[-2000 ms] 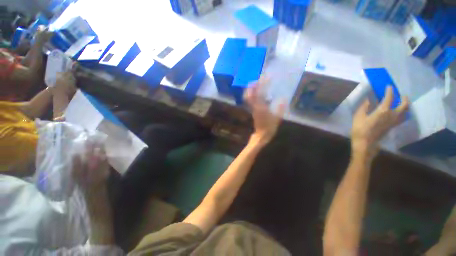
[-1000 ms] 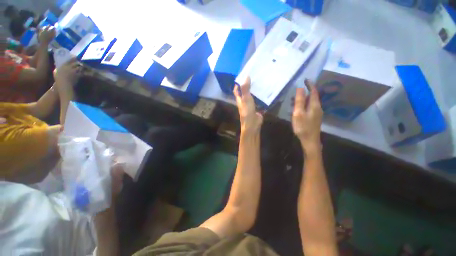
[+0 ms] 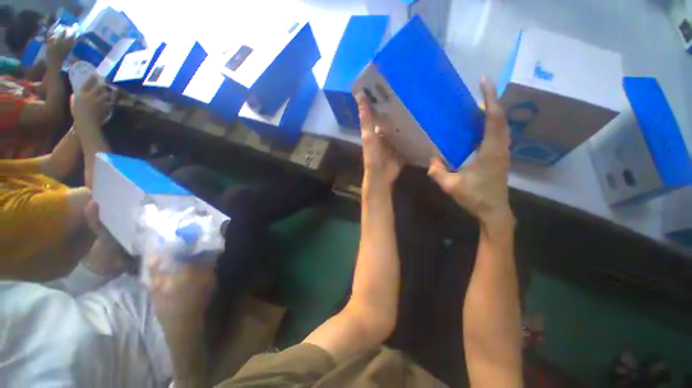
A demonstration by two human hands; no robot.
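A retail carton (image 3: 432, 83) with a solid blue side and a white face with small dark marks is held tilted at the table's near edge. My left hand (image 3: 377, 140) is on its left, against the white face. My right hand (image 3: 482, 163) is on its right, thumb at the lower corner and fingers up along the blue side. Both hands are bare. Whether the carton's base touches the table cannot be told. A tall product carton (image 3: 561, 98), white with blue outlined pictures, stands just right of my right hand.
Another blue and white carton (image 3: 645, 144) stands at the right. A blue carton (image 3: 355, 68) stands behind my left hand. More cartons (image 3: 265, 68) line the table edge to the left. A neighbour at the left holds an open carton (image 3: 125, 204) and a clear plastic bag (image 3: 178, 235).
The held carton has turned from its white face to show its blue side. My right hand has spread along it. The left neighbour's plastic bag has moved to the carton's opening.
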